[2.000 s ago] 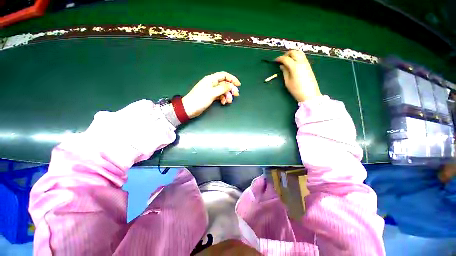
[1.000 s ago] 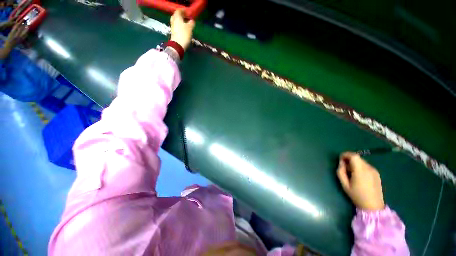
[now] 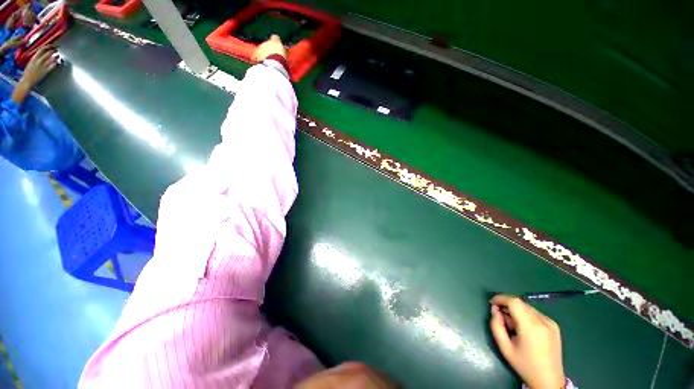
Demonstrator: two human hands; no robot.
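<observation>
The red-orange foam tray (image 3: 312, 55) stands on the green conveyor at the upper left, with dark contents inside that are hard to make out. My left hand (image 3: 272, 50) is stretched out to its near rim, fingers over the rim; the fingertips are partly hidden. My right hand (image 3: 530, 338) rests low on the bench at the lower right, fingers loosely curled, thumb a little apart, with nothing visible in it. A slim black stick, perhaps a marker pen (image 3: 561, 295), lies just beyond its knuckles, its pale end towards the peeling edge.
A black slab with small white labels (image 3: 369, 87) lies on the conveyor right of the tray. A pale upright bar (image 3: 176, 34) stands left of the tray. A blue-sleeved person's hand (image 3: 38, 64) and another red frame (image 3: 46, 32) are far left. A blue stool (image 3: 99, 228) stands below.
The view has swung left. My left hand has gone from above the bench to the tray rim. My right hand has moved away from the dark stick, which lies on the bench.
</observation>
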